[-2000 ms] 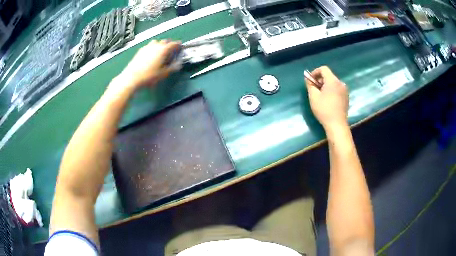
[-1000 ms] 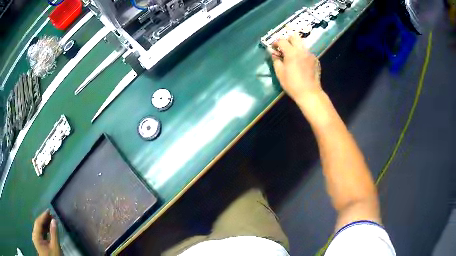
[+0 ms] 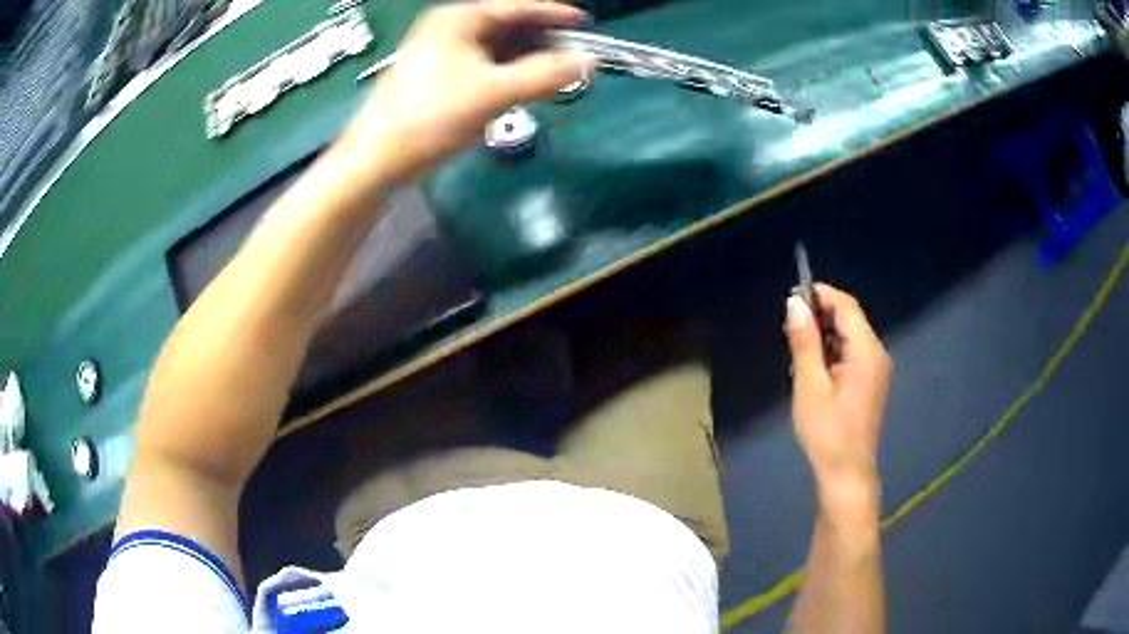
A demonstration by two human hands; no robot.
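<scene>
My left hand [image 3: 477,68] is at the top centre, its fingers around the near end of a long silver holder [image 3: 693,68], seen nearly edge-on and stretching right over the bench. My right hand [image 3: 842,372] grips thin tweezers [image 3: 805,266], tips up, in front of the bench edge. One round unit [image 3: 510,129], silver with a dark rim, lies below my left hand. Another [image 3: 573,87] is partly hidden by the fingers. The black tray [image 3: 396,254] is partly covered by my left forearm.
A scalloped holder [image 3: 291,72] lies at upper left. Two round units [image 3: 87,380] [image 3: 84,458] and a white cloth [image 3: 19,481] are at far left. Metal parts [image 3: 972,45] lie at upper right. The bench edge [image 3: 619,266] runs diagonally; a blue object [image 3: 1071,198] is beyond it.
My left hand has moved from the lower left up over the bench and now holds a holder. My right hand has left the holders at the right and moved down past the bench edge. The view has shifted.
</scene>
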